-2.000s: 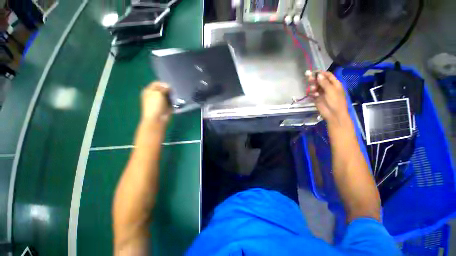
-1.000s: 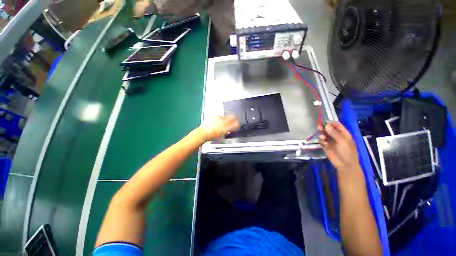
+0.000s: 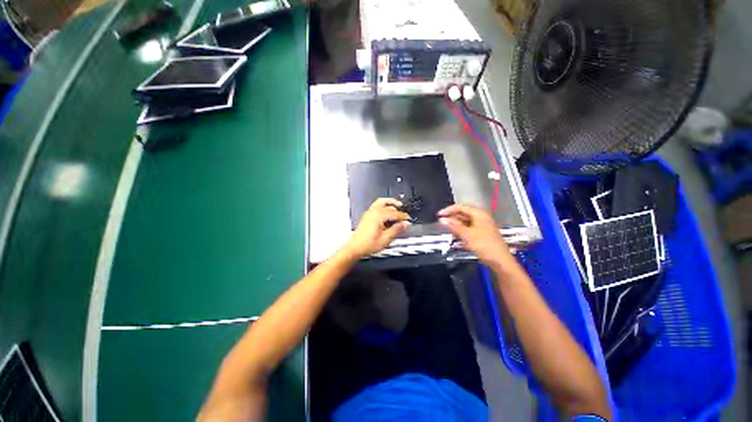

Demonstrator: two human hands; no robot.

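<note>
A solar panel lies back side up on the light box, its plain black back showing with a small coiled output cable near its middle. My left hand is over the panel's front edge with its fingertips pinched by the cable; the cable end between them is too small to make out. My right hand is at the panel's front right corner, fingertips together. Red and dark test leads run from the bench instrument down towards my right hand; their ends are hidden.
Overlapping panels are heaped on the green conveyor belt, and another panel is at its lower left. A blue crate holds loose panels at right. A large fan stands behind it.
The panel was in my left hand, then lay on the light box. My left hand has moved right to its cable, and my right hand has moved left to its front corner.
</note>
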